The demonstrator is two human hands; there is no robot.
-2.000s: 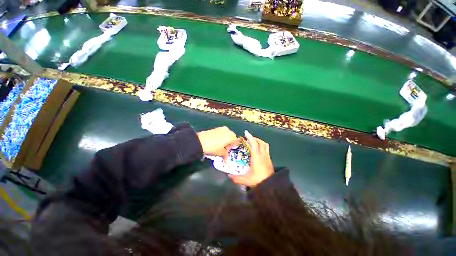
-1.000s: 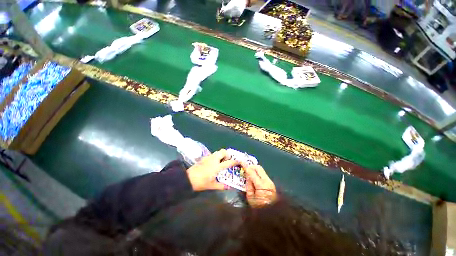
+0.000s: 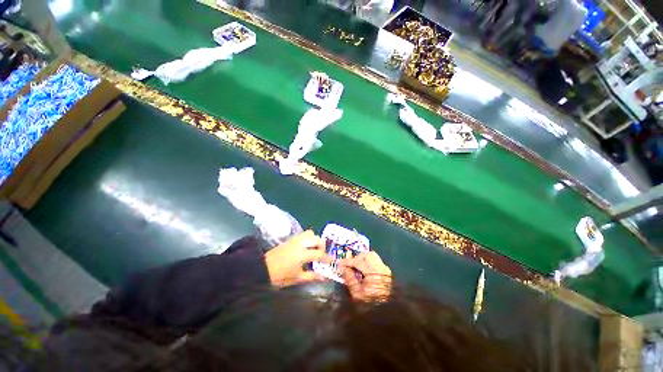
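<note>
A white housing (image 3: 344, 239) with small coloured parts inside lies open side up between my two hands, low in the centre. My left hand (image 3: 292, 259) holds its left side. My right hand (image 3: 368, 276) is at its lower right, fingers bent over the edge and touching the inner parts; what the fingertips pinch is too small to tell. A whitish bagged cord (image 3: 254, 204) runs from the housing to the upper left over the dark green bench (image 3: 167, 160). Dark hair hides part of my sleeves and the lower bench.
Several housings with bagged cords, one at centre (image 3: 323, 90), lie on the green belt (image 3: 385, 156) beyond the chipped edge rail (image 3: 349, 190). Left is a carton of blue-and-white parts (image 3: 45, 116). A pen-like tool (image 3: 479, 294) and small carton (image 3: 619, 341) are right. Brass-coloured parts (image 3: 430, 62) are across.
The view has tilted and shifted. The housing has turned in my hands, and its cord now shows at more length. My right fingers have moved from around the side to the lower right edge.
</note>
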